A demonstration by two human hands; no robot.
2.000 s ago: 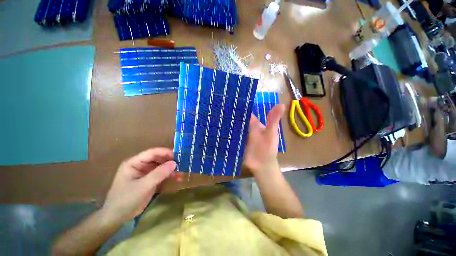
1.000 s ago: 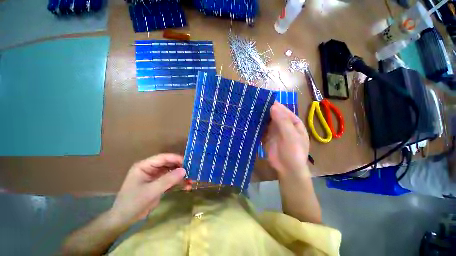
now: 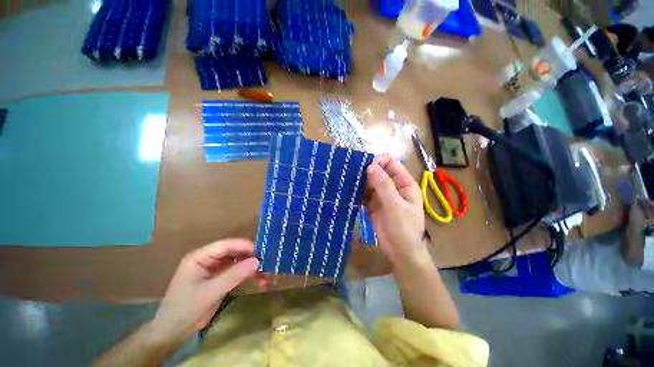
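A joined blue cell sheet [image 3: 308,208] with pale silver lines is held up, slightly tilted, in front of me. My left hand [image 3: 215,279] pinches its lower left edge between thumb and fingers. My right hand [image 3: 394,204] grips its upper right edge. Short wire ends stick out at its bottom edge. Another blue cell sheet [image 3: 251,130] lies on the brown tabletop behind it. A further blue cell piece [image 3: 367,228] lies partly hidden between the held sheet and my right hand. No soldering iron shows in either hand.
Scissors [image 3: 438,193] and a black iron stand [image 3: 448,136] lie at right, beside the black soldering station [image 3: 534,175]. Loose ribbon [image 3: 343,122], a flux bottle [image 3: 391,68] and stacked cell sheets [image 3: 312,39] are at the back. A pale green sheet [image 3: 79,172] lies left. A person's arm [image 3: 634,233] shows far right.
My right hand was open behind the sheet's right edge and now grips its upper right edge. The sheet has tilted slightly. The camera view has shifted.
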